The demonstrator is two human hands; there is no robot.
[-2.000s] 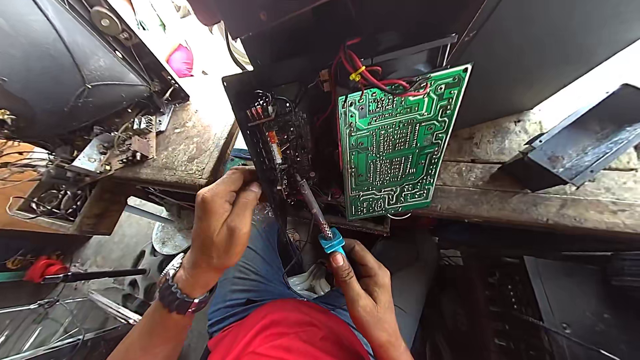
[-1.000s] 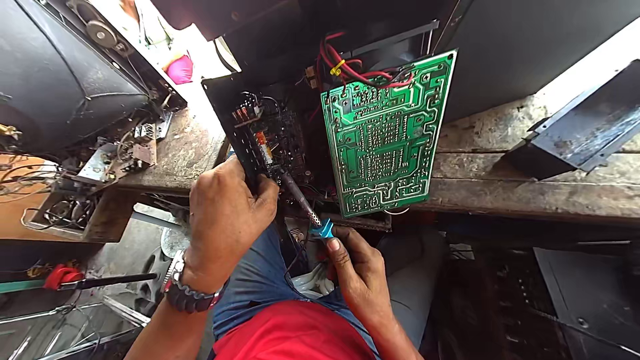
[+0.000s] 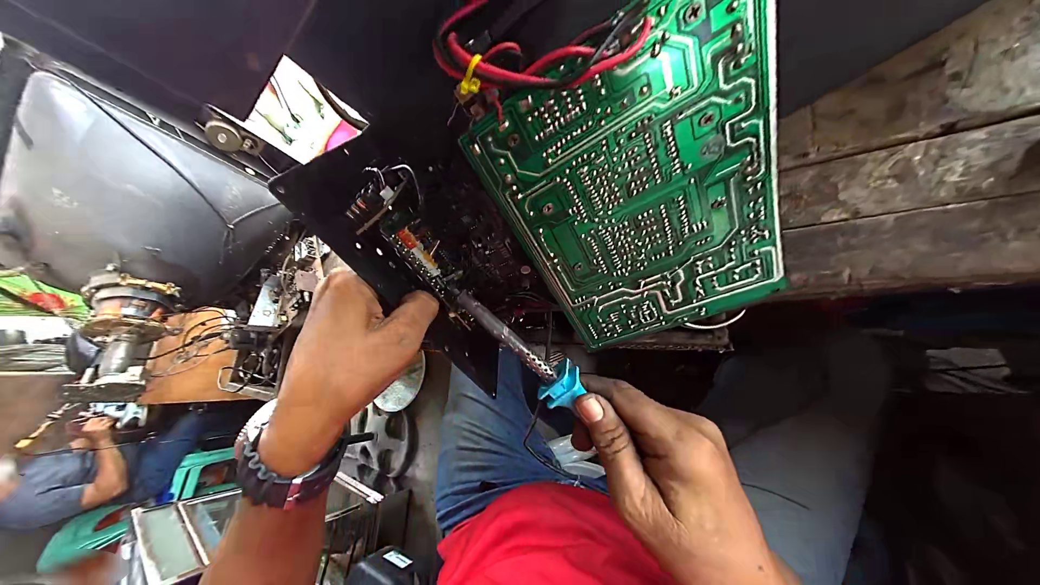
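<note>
My right hand grips the blue handle of a soldering iron. Its metal barrel points up and left, and its tip is among parts on a black panel; the tip itself is hard to make out. My left hand holds the lower left edge of that panel, thumb on its face. A small circuit board with orange and white parts is on the panel. To the right leans a large green circuit board, solder side showing, with red and black wires tied by a yellow tie at its top.
A wooden bench extends on the right. At left are a large dark picture tube and loose electronic parts. A person is at the lower left, near green plastic stools. A glass-paned metal frame stands below.
The view has shifted and turned. My left hand, seen more upright earlier, now has its thumb across the panel edge. The soldering iron stays in my right hand, against the panel's parts.
</note>
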